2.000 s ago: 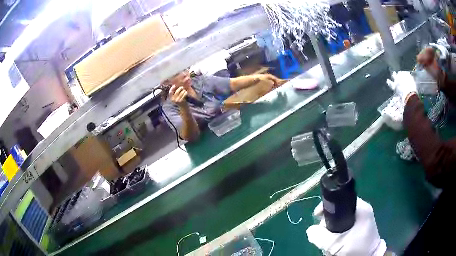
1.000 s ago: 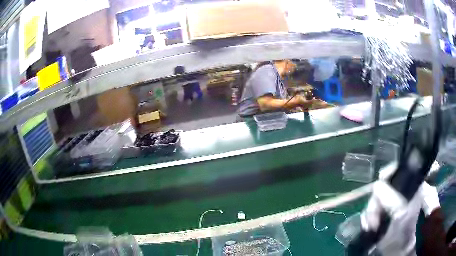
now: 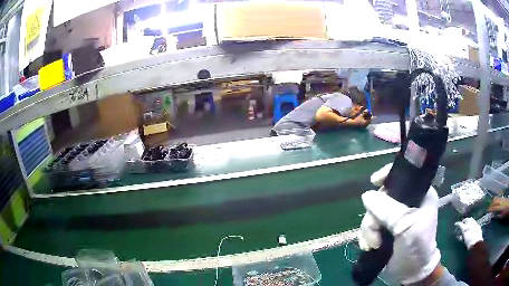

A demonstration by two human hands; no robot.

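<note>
My right hand (image 3: 410, 237), in a white glove, is closed around a thick black cylindrical tool (image 3: 416, 162), seemingly an electric screwdriver. The tool leans with its looped cord end up; its lower end points down and left below the fingers. A pale label shows on its body. My left hand is not in view. A clear bin (image 3: 314, 273) with many tiny silvery-brown pieces, apparently screws, is at the bottom edge, left of my right hand, cut off by the frame.
Clear trays (image 3: 106, 271) lie at lower left. A white wire (image 3: 219, 254) and small white part (image 3: 282, 240) are near the bin. A pale rail (image 3: 184, 263) borders the green belt (image 3: 223, 215). A neighbour's gloved hand (image 3: 470, 232) and parts box (image 3: 467, 194) are at right. A person bends over the far bench.
My right hand and the black tool first rose to the right, blurred, and now stand upright left of there. The view has levelled and turned left. The person opposite has bent lower.
</note>
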